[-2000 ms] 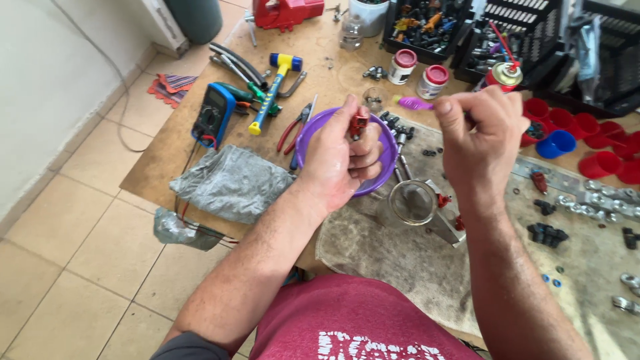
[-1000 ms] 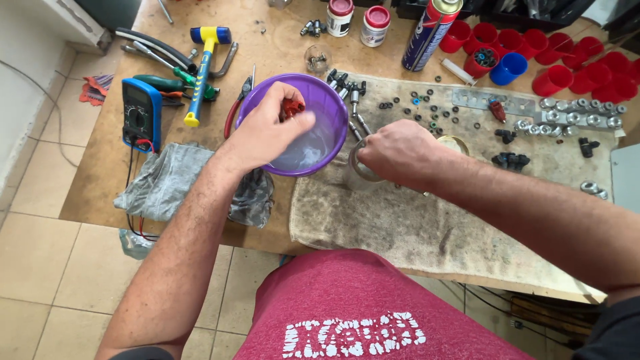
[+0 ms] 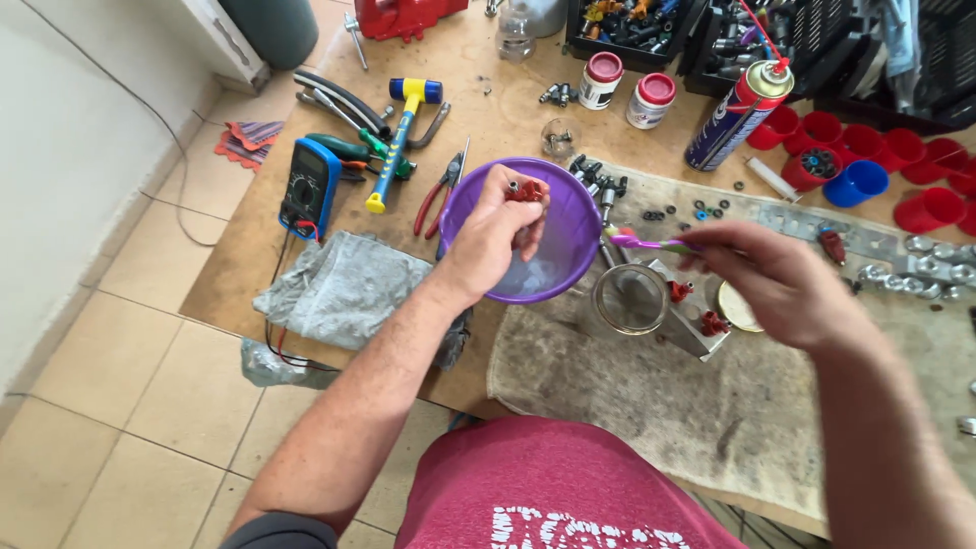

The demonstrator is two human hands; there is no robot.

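My left hand [image 3: 499, 229] holds a red fuel injector [image 3: 526, 191] over a purple plastic bowl [image 3: 583, 221] with cloudy liquid in it. To the right, my right hand [image 3: 770, 282] grips a purple and green toothbrush [image 3: 648, 242] by its handle, its bristles above the mouth of a glass jar [image 3: 631, 299] or just beyond it. Beside the jar a metal bracket [image 3: 698, 339] lies on the stained cloth, with red injectors [image 3: 680, 290] on it. A jar lid [image 3: 738, 307] lies partly behind my right hand. Black and metal injectors [image 3: 608, 191] rest at the bowl's right edge.
Left of the bowl lie red-handled pliers [image 3: 436, 202], a mallet [image 3: 404, 141], a multimeter [image 3: 311, 187] and a grey rag [image 3: 343, 293]. A spray can [image 3: 738, 114], small red-lidded jars [image 3: 602, 80], red cups [image 3: 930, 210] and a blue cup [image 3: 855, 183] stand at the back and right.
One second ago my right hand was at the glass jar; now it is raised to the right with the toothbrush showing. My left hand still holds the red injector over the bowl.
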